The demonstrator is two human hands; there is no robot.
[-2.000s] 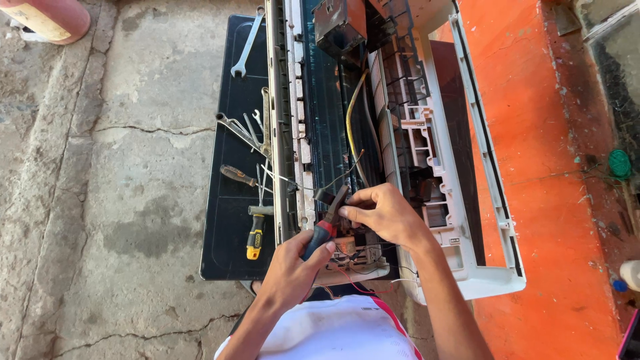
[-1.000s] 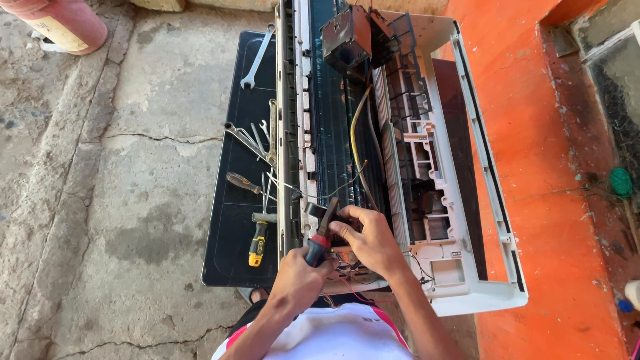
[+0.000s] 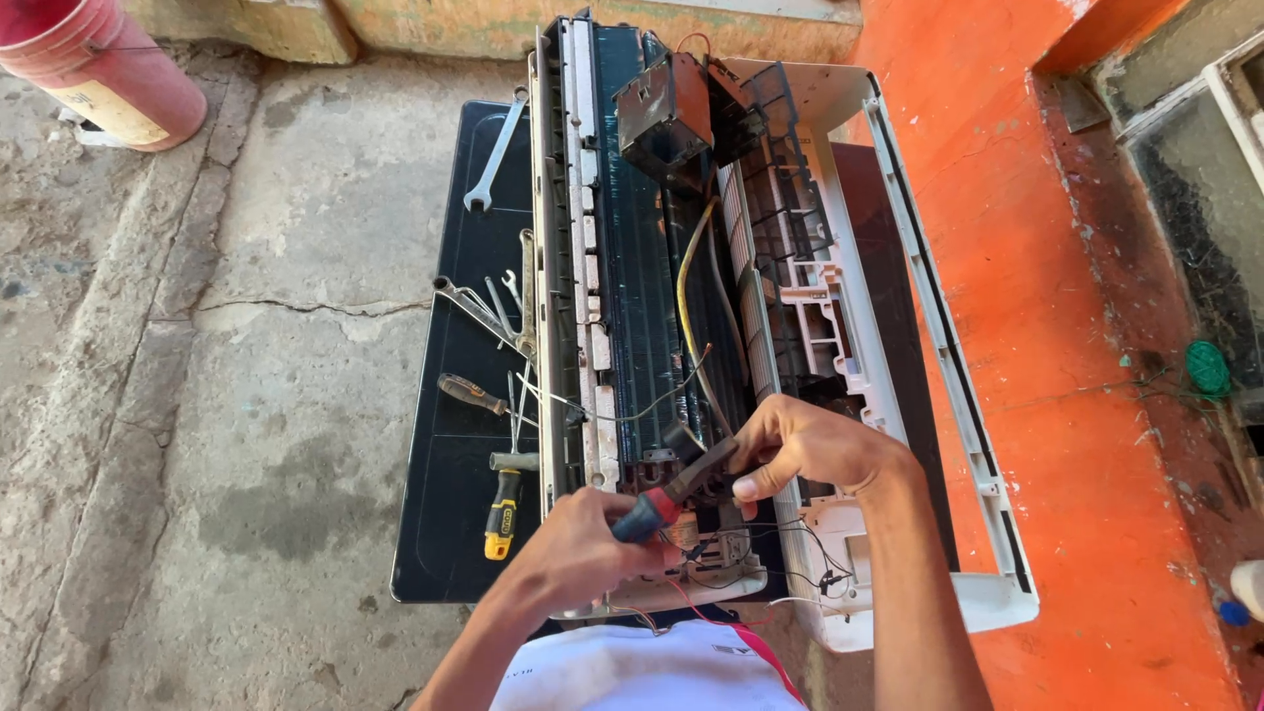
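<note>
My left hand (image 3: 597, 548) is closed around the red and blue handle of a hand tool, perhaps pliers (image 3: 657, 509), whose dark metal end points up and right. At that end is my right hand (image 3: 805, 449), fingers bent at dark parts or wires; whether they grip something is hidden. Both hands are over the near end of an opened air conditioner indoor unit (image 3: 597, 395). Its long finned coil (image 3: 642, 296) runs away from me, with a yellowish cable (image 3: 683, 286) along it. Thin wires (image 3: 820, 553) and a copper-coloured part (image 3: 683, 530) lie close to my hands.
A black table (image 3: 454, 513) carries several wrenches, one a large open-end wrench (image 3: 497, 148), plus a screwdriver (image 3: 472, 393) and a yellow-black handled tool (image 3: 502, 518). The white plastic casing (image 3: 987, 592) lies at right, below an orange wall (image 3: 1037, 395). A pink bucket (image 3: 148, 79) stands on concrete at upper left.
My left hand keeps hold of the red and blue tool. The tool's metal end has tilted further right, toward my right hand, which stays at the near end of the unit.
</note>
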